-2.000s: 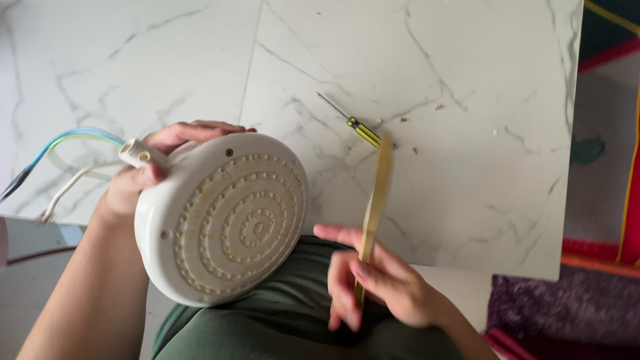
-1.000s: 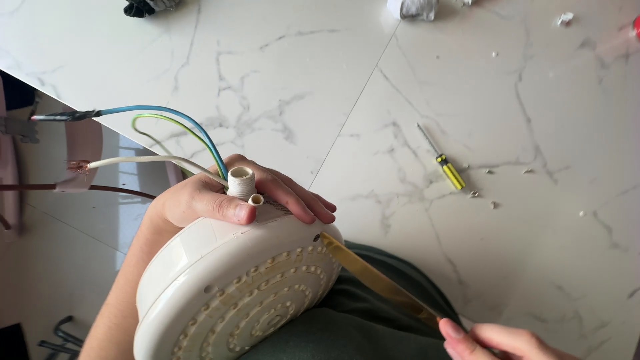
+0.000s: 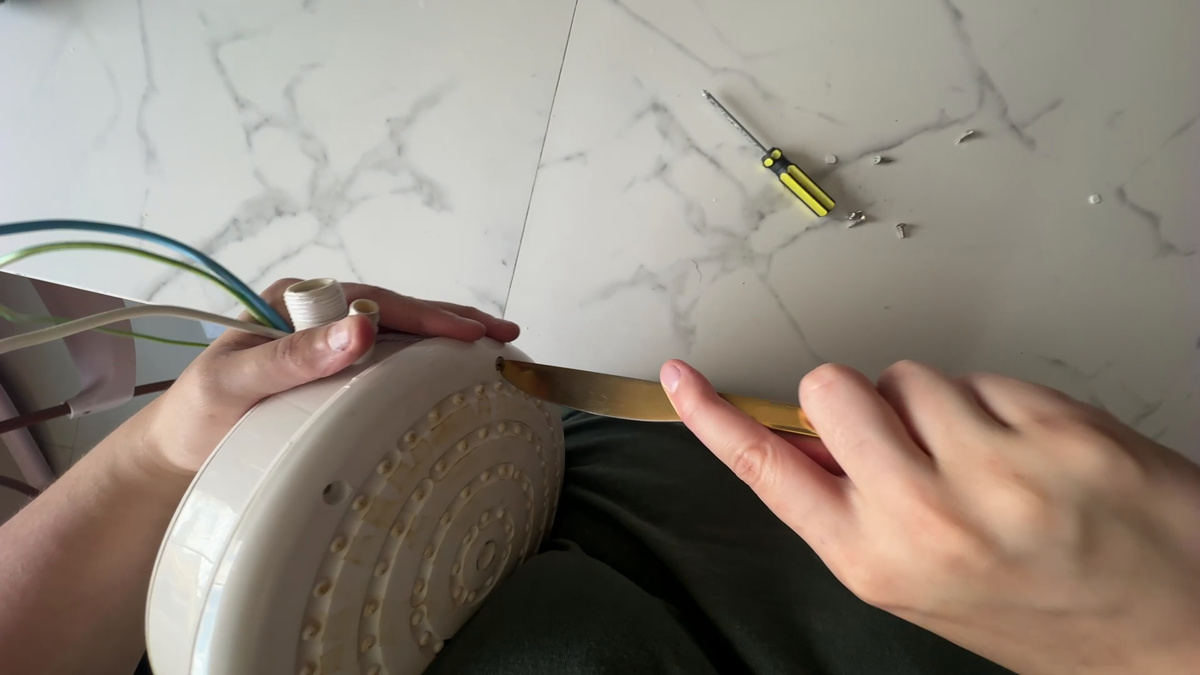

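Observation:
My left hand [image 3: 281,361] grips the upper rim of a round white plastic shower-head unit [image 3: 281,525], its thumb beside a threaded inlet [image 3: 316,303] and a smaller tube. Rings of small nozzles cover the unit's face, which is tilted to the right. Blue, green-yellow and white wires [image 3: 169,242] run left from behind the thumb. In my right hand [image 3: 937,497] is a gold-coloured table knife [image 3: 600,392], index finger stretched along it. The knife's tip is at a small hole near the face's upper edge; how deep it sits is hidden.
A screwdriver [image 3: 797,183] with a yellow and black handle lies on the white marble-patterned surface [image 3: 375,141]. Several small bits [image 3: 856,218], some of them metallic, lie around it. Dark green cloth covers my lap [image 3: 637,581] under the unit.
Two seconds ago the knife was upright in my right hand, apart from the unit; now its tip is at the rim hole. The unit has been turned so that its inlet points up. The view has shifted.

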